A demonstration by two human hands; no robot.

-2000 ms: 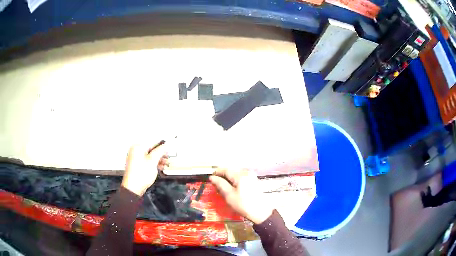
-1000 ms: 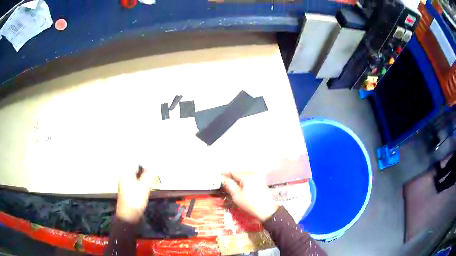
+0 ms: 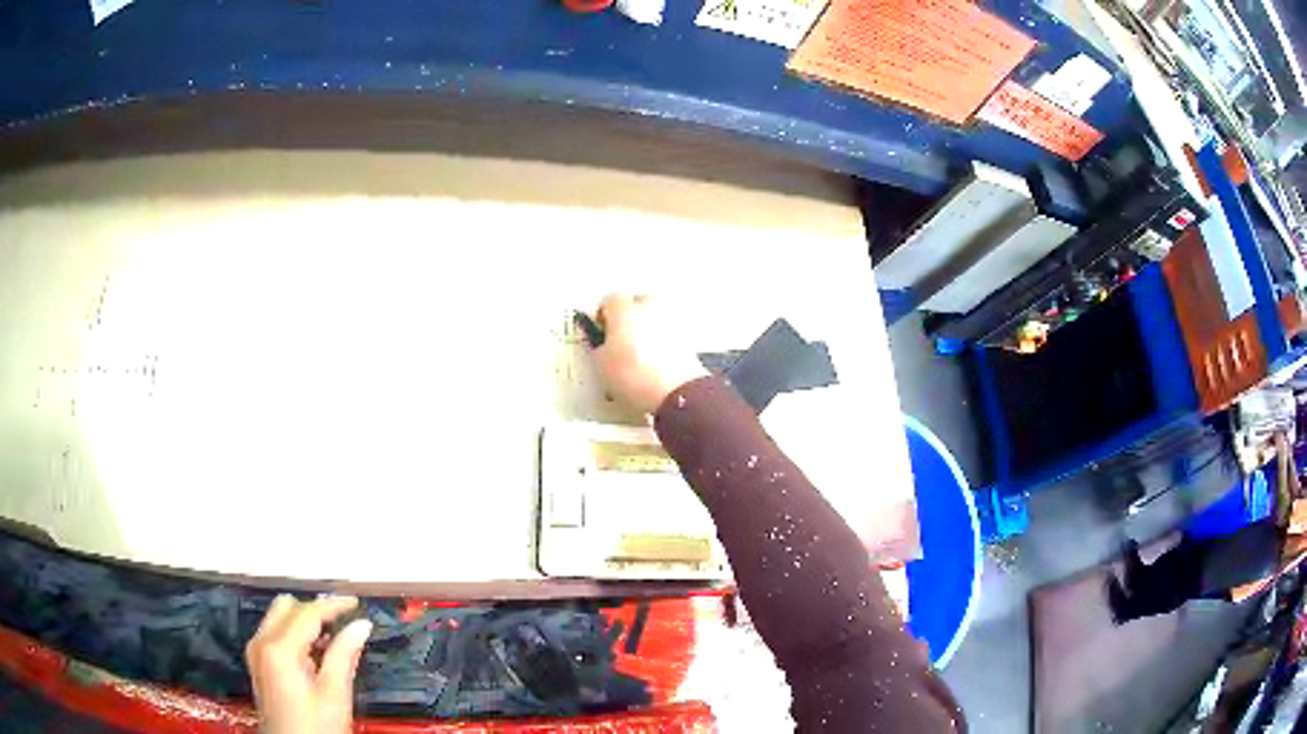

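A pale die block (image 3: 568, 499) lies on the pale board (image 3: 316, 330) near its front edge, partly behind my right forearm. My right hand (image 3: 631, 351) is over the board behind the die, fingertips closed on a small dark piece (image 3: 589, 329). Dark flat strips (image 3: 781, 366) lie crossed to the right of that hand, partly hidden by the sleeve. My left hand (image 3: 308, 663) is at the bottom, over the front trough, thumb and fingers apart, with nothing seen in it; its lower part is cut off by the picture's edge.
The red-edged trough (image 3: 473, 660) full of dark scraps runs along the board's front. A blue bucket (image 3: 939, 538) stands at the right. The dark-blue press beam (image 3: 430, 50) crosses behind, with orange labels. A control box (image 3: 1089, 301) and blue-framed dark panel stand farther right.
My right hand has moved from the board's front edge back to the small pieces. My left hand has dropped left to the trough. The die now shows on the board. The view has shifted.
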